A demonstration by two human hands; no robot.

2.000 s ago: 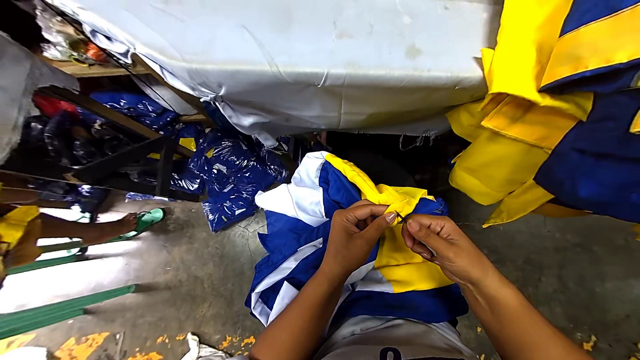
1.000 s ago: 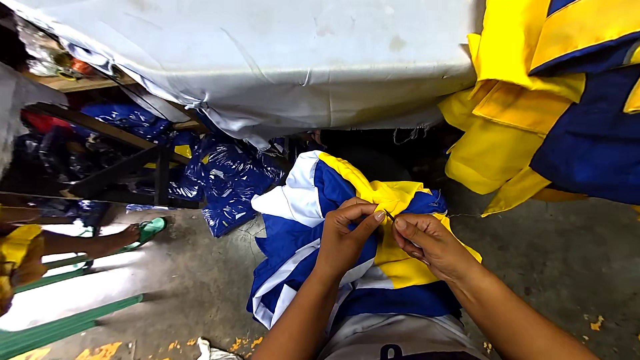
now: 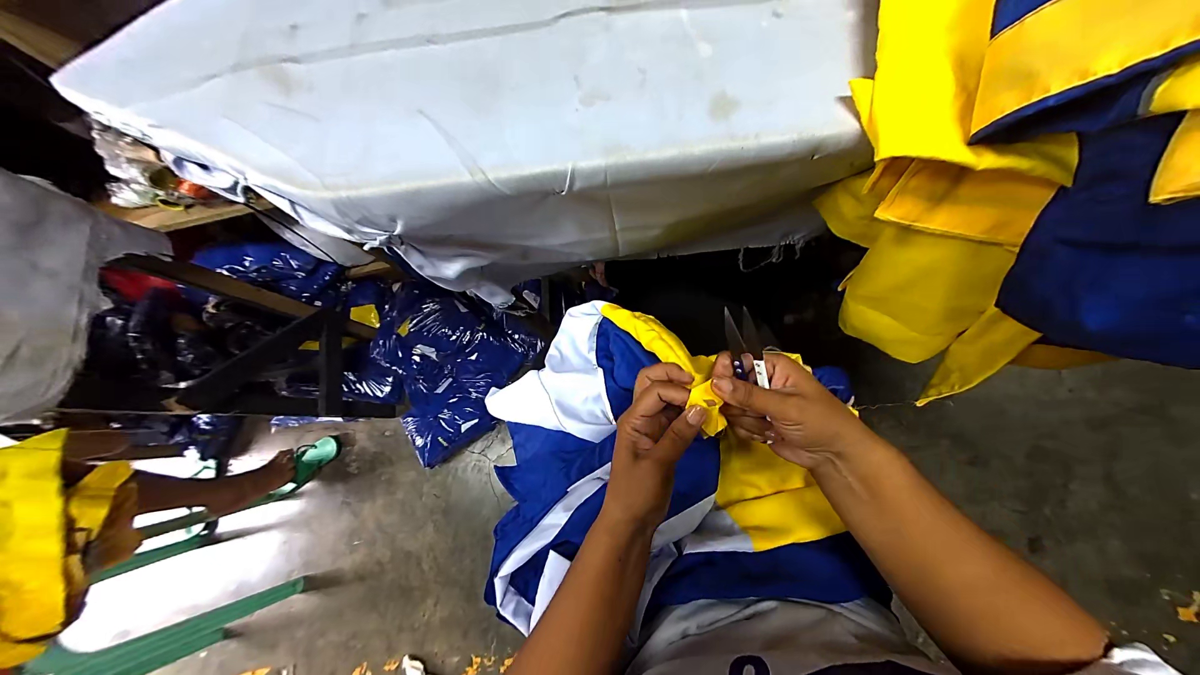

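Observation:
A blue, white and yellow fabric piece (image 3: 562,459) lies bunched over my lap. My left hand (image 3: 661,422) pinches a gathered yellow part (image 3: 710,398) of it between thumb and fingers. Close by on the right, my right hand (image 3: 778,403) holds small thread snips (image 3: 745,347), their two pointed blades apart and directed away from me. The thumb and a finger of that same hand also touch the yellow fabric. The lower part of the snips is hidden in the right hand.
A table with a pale cloth cover (image 3: 600,178) stands ahead. Yellow and navy fabric pieces (image 3: 947,272) hang at the right. Blue items in clear plastic (image 3: 459,356) lie under the table, left. Another person's sandaled foot (image 3: 305,464) and green bars (image 3: 187,623) are at the left.
The snips' blades now show upright above my right hand; they were not visible in the earlier frames. Both hands remain at the yellow fabric.

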